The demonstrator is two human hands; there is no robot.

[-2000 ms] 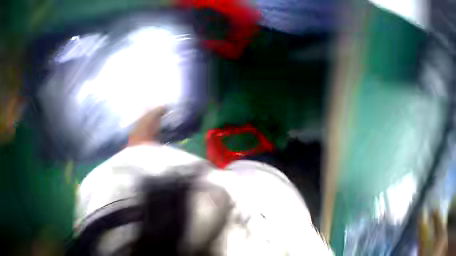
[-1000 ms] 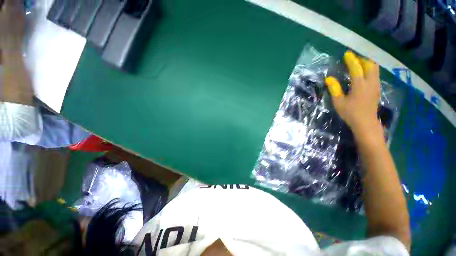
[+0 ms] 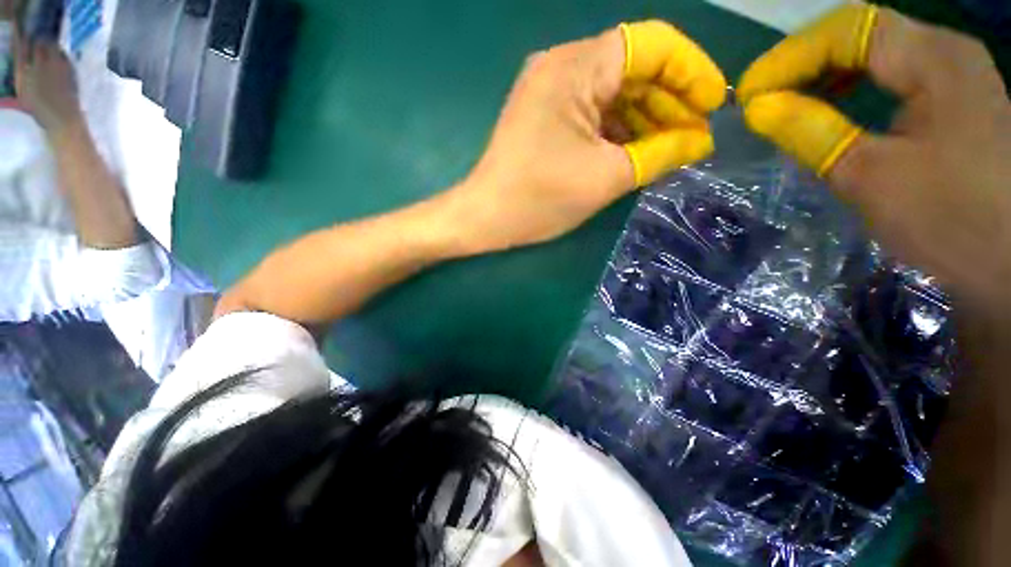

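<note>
My left hand (image 3: 577,133), with yellow finger cots, reaches in from the left with fingers curled and tips together. My right hand (image 3: 898,133), also with yellow finger cots, faces it, thumb and finger nearly touching. The fingertips of both hands meet above the top end of a clear plastic pocket sheet (image 3: 765,366). A tiny glint shows between them; whether they pinch anything is too small to tell. The sheet lies crinkled on the green bench (image 3: 443,122), with dark square panels in its pockets. My right forearm covers its right edge.
Dark-grey device housings (image 3: 238,100) stand in a row at the bench's upper left. A white sheet (image 3: 150,144) lies beside them. A neighbouring worker's arm (image 3: 89,183) is at the far left. A pale rail (image 3: 776,11) runs along the top. Dark hair covers the lower middle.
My left hand has come into view. My right hand has lifted off the pocket sheet and met it. The view has shifted, and the neighbour's arm now shows.
</note>
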